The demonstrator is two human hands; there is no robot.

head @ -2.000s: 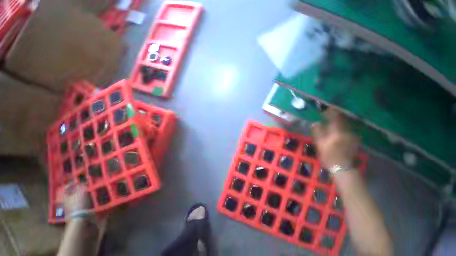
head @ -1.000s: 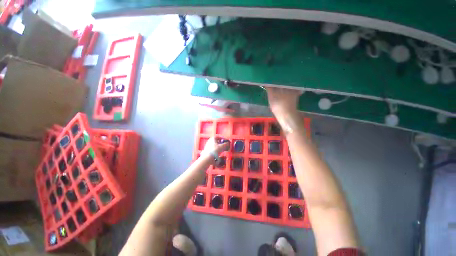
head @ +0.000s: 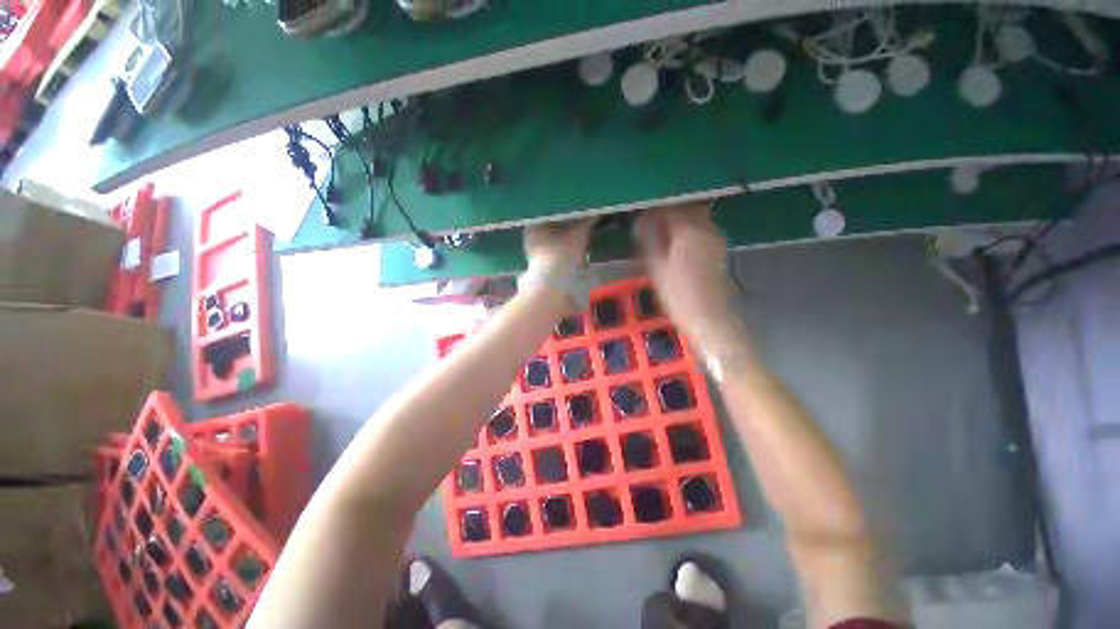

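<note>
My left hand (head: 560,250) and my right hand (head: 683,246) are close together at the front edge of the lowest green charging shelf (head: 764,219), partly under the shelf above. The fingers of both are hidden or blurred, so I cannot tell what they hold. A red-orange compartment tray (head: 567,537) lies on the floor below them. Dark square watch bodies (head: 595,456) sit in its visible pockets; my left forearm covers its upper left part. White magnetic chargers (head: 829,222) lie along the shelf edges.
Tilted and stacked watch trays (head: 184,528) stand at lower left beside brown cartons (head: 76,369). A narrow red tray (head: 233,322) with a few watches lies on the floor at left. Black cables (head: 369,184) hang at the middle shelf's left end. A dark post (head: 1018,406) stands at right.
My left hand has moved from the floor tray up to the shelf edge, beside my right hand. The view has shifted, showing more of the upper shelf.
</note>
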